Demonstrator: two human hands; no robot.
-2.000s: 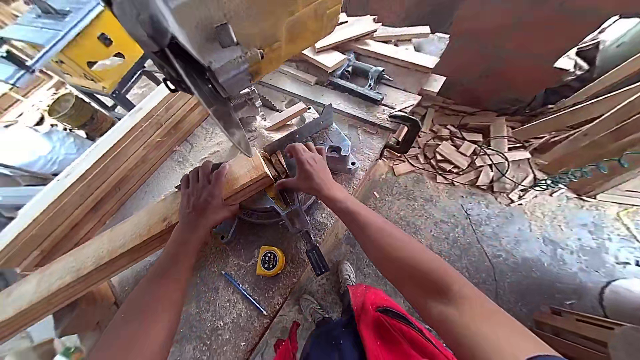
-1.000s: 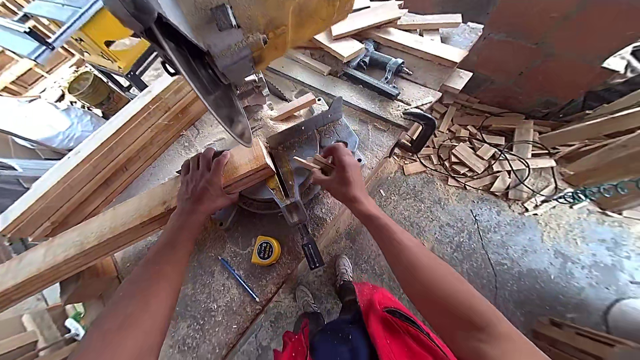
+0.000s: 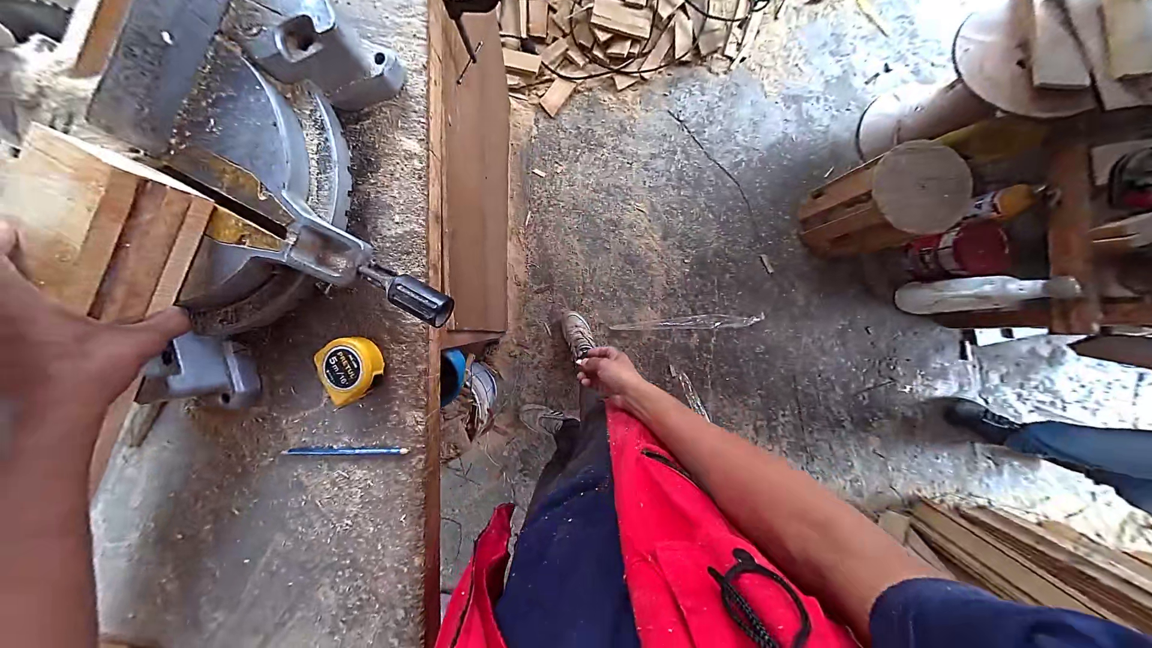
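Note:
My left hand (image 3: 72,360) grips a stack of wooden boards (image 3: 117,238) lying on the base of a miter saw (image 3: 306,193), its thumb against the cut ends. The saw's black table handle (image 3: 418,300) points toward the bench edge. Off the bench, my right hand (image 3: 612,373) hangs over the floor beside the red garment (image 3: 666,522), fingers curled together; whether something small is between them cannot be told. On the bench, a yellow Pretul tape measure (image 3: 349,370) sits below the saw handle, with a blue pencil (image 3: 346,451) beneath it. The saw's blade is out of view.
Wood offcuts (image 3: 621,27) and a cable lie on the floor beyond the workbench edge (image 3: 434,504). A round-ended wooden piece (image 3: 922,187) and shelving stand at right. Another person's leg (image 3: 1080,454) shows at far right, above stacked planks (image 3: 1017,558).
My right hand has left the saw, where it held small wood pieces one second ago, and is now over the floor. My left hand remains on the boards. The view has swung right and down.

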